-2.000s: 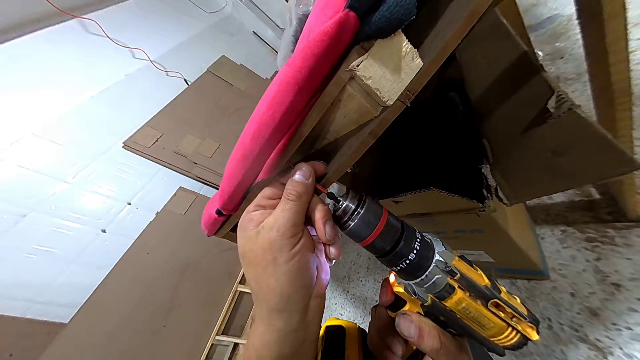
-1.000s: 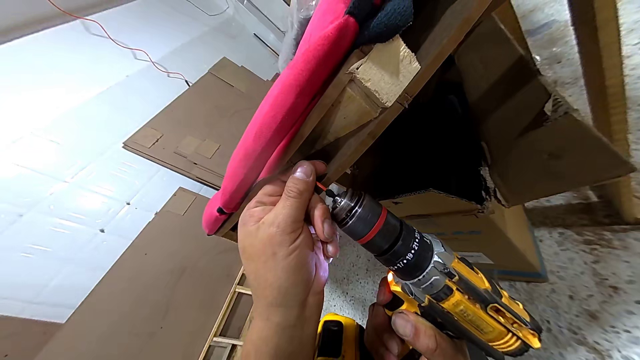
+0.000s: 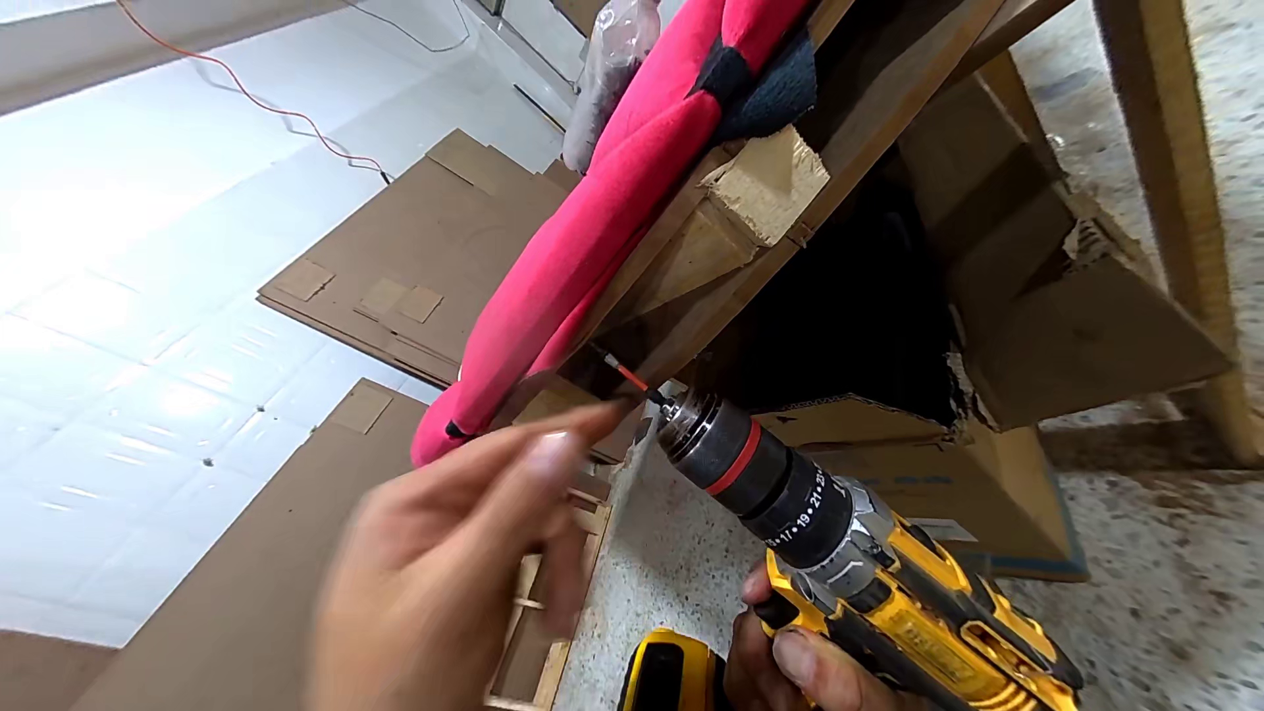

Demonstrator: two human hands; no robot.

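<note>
A yellow and black cordless drill is gripped at its handle by my right hand, chuck pointing up and left. From the chuck a driver bit with a red sleeve reaches toward the underside of a wooden frame. My left hand, blurred, is just left of the chuck with its fingers apart, holding nothing that I can see. Pink padded fabric runs along the frame's edge, beside a rough wood block. Whether the bit's tip touches the wood I cannot tell.
An opened cardboard box stands below the frame on the speckled floor. Wooden legs are at the right. Brown boards lie at the left, near an orange cable by white tiles. A clear plastic bag is near the top.
My left hand has let go by the bit and moved down and left, uncovering the red sleeve. My right hand still holds the drill in much the same place.
</note>
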